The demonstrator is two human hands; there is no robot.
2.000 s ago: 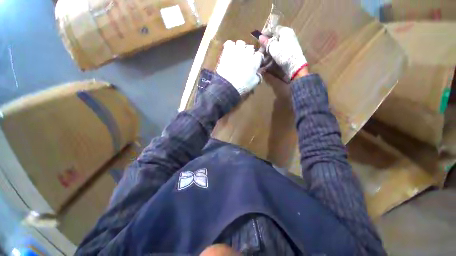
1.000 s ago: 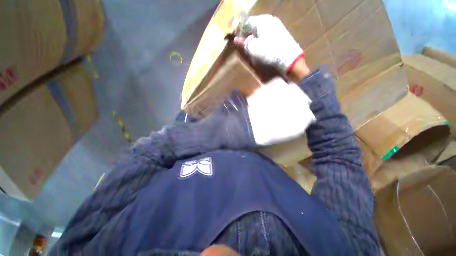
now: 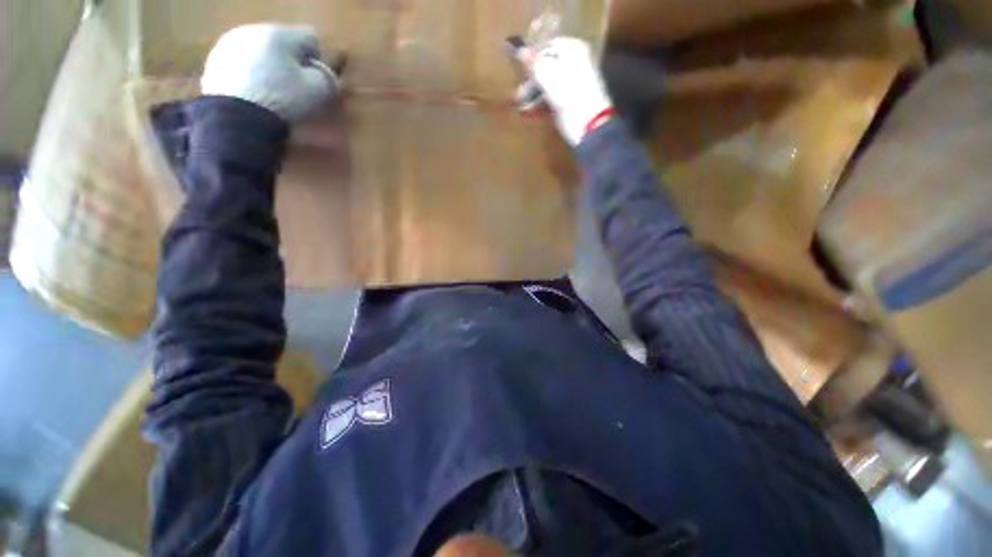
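Observation:
A large brown carton (image 3: 468,196) lies in front of my apron, its straight near edge against my waist. A crease or seam runs across it between my hands. My left hand (image 3: 272,71), in a white knitted glove, is curled at the seam on the left; what its fingertips pinch is blurred. My right hand (image 3: 568,89), in a white glove with a red cuff band, is closed on a small dark tool (image 3: 516,44) at the carton's right side. A crumpled bit of clear tape (image 3: 544,26) shows just above its fingers.
A rounded, blurred carton (image 3: 87,207) stands at the left. Open cartons and flaps (image 3: 761,152) lie at the right. Another carton with a blue-grey band (image 3: 938,267) is at the far right. A carton part (image 3: 114,468) shows low at the left, beside blue-grey floor.
The view and body have turned. The carton now lies squarely across my front. My left hand has moved away from my right, to the far left of the seam. My right hand still has the tool.

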